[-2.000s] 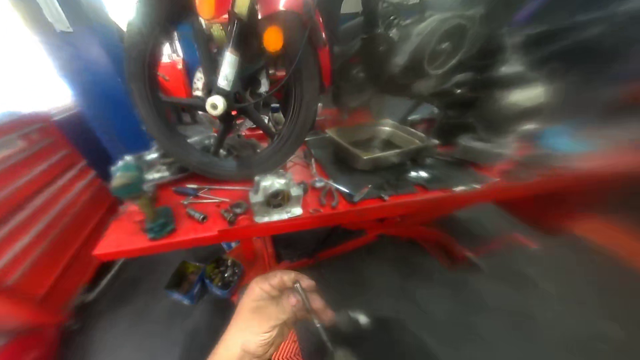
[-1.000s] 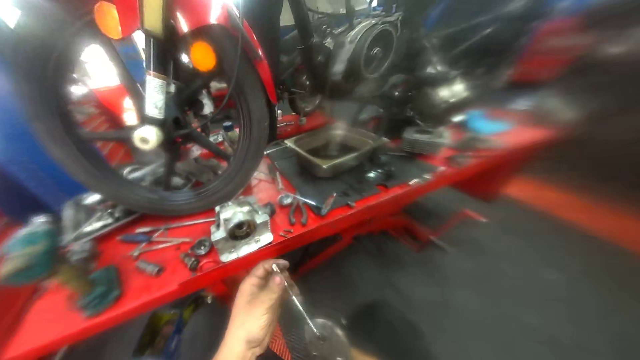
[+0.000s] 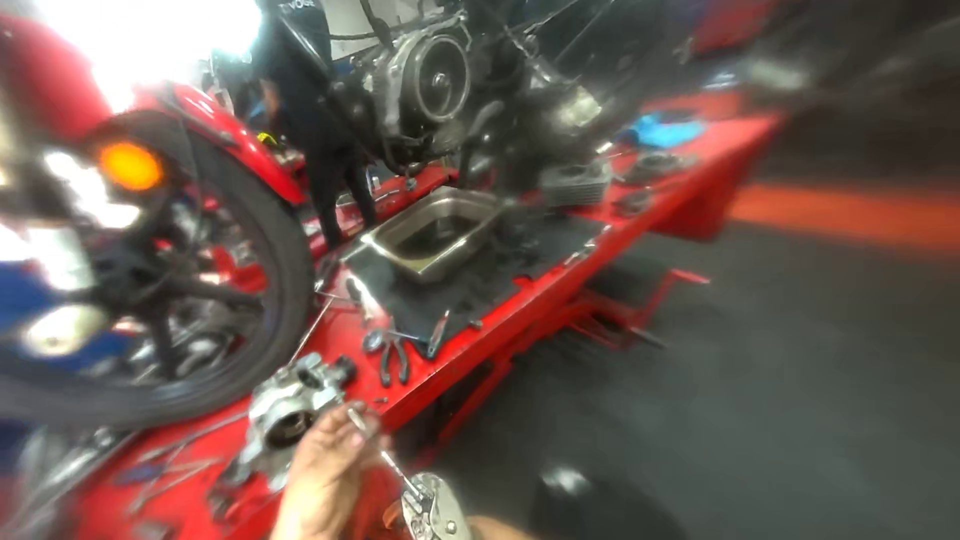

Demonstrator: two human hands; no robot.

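My left hand (image 3: 326,457) pinches the upper end of a thin metal rod (image 3: 394,466) between thumb and fingers. The rod's lower end meets a silver metal piece with rounded edges and rivets or bolts (image 3: 439,510), possibly a tool head. Of my right hand (image 3: 499,529), only some skin shows at the bottom edge beside that piece; its fingers are hidden. Just behind my left hand, a cast metal engine part with a round bore (image 3: 281,424) rests on the red lift table (image 3: 427,390). Pliers (image 3: 394,360) lie beyond it.
A motorcycle front wheel (image 3: 289,300) stands at left. A metal drain pan (image 3: 427,262) sits on a dark mat (image 3: 480,300) below an exposed engine (image 3: 435,79). A finned cylinder (image 3: 576,184) and blue cloth (image 3: 667,131) lie farther right. Behind the motorcycle stands a person in dark clothes (image 3: 304,97).
The view has swung right and closer to the table. My left hand, still holding the rod, now appears in front of the cast engine part; the silver piece at the rod's lower end shows more clearly.
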